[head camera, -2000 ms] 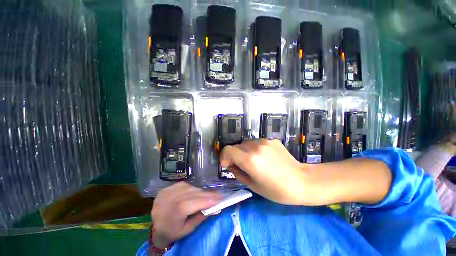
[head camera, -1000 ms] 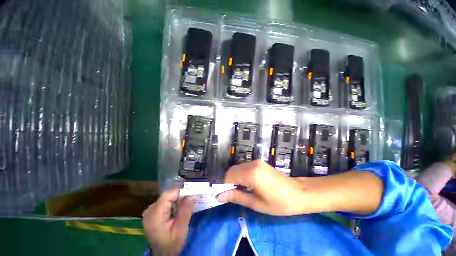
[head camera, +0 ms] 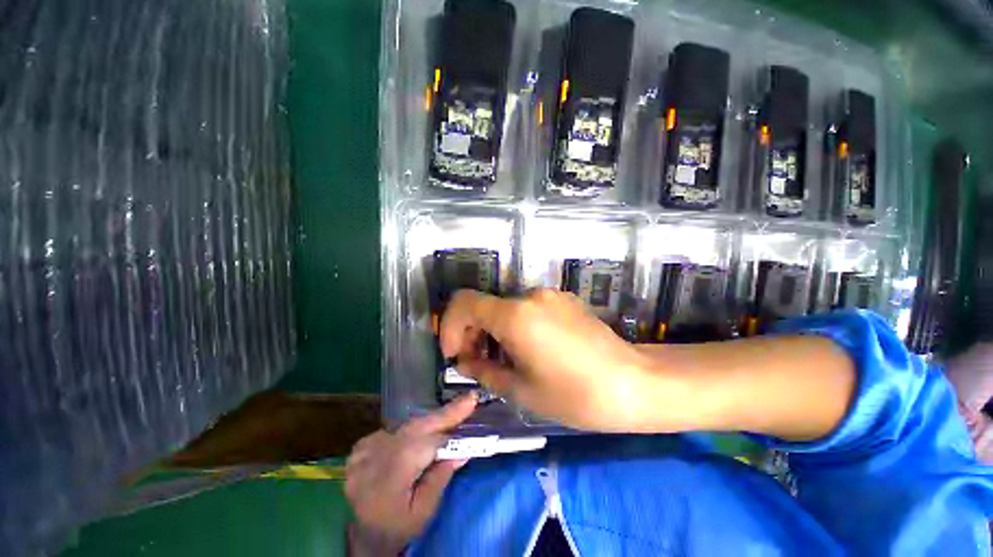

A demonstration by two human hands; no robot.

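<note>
A clear blister tray (head camera: 394, 316) holds black handheld units in two rows. My right hand (head camera: 544, 354) is over the front-left unit (head camera: 466, 272), its fingers bent down at the unit's lower part. A small white label (head camera: 458, 376) shows below those fingertips; whether they still grip it cannot be told. My left hand (head camera: 403, 479) holds a folded white label sheet (head camera: 490, 446) at the tray's front edge. Its index finger reaches to the bottom end of the same unit. The sleeve and forearm cover the lower parts of other front-row units.
A tall pile of ribbed clear trays (head camera: 142, 218) stands at the left. A brown surface (head camera: 289, 424) and yellow-black tape lie at the front left. Dark strips (head camera: 945, 250) lie at the right. Part of another person's sleeve (head camera: 971, 375) shows at the right edge.
My right hand has left the label sheet and moved left onto the front-left unit. My left hand has stretched its index finger toward that unit. The view has shifted closer to the tray.
</note>
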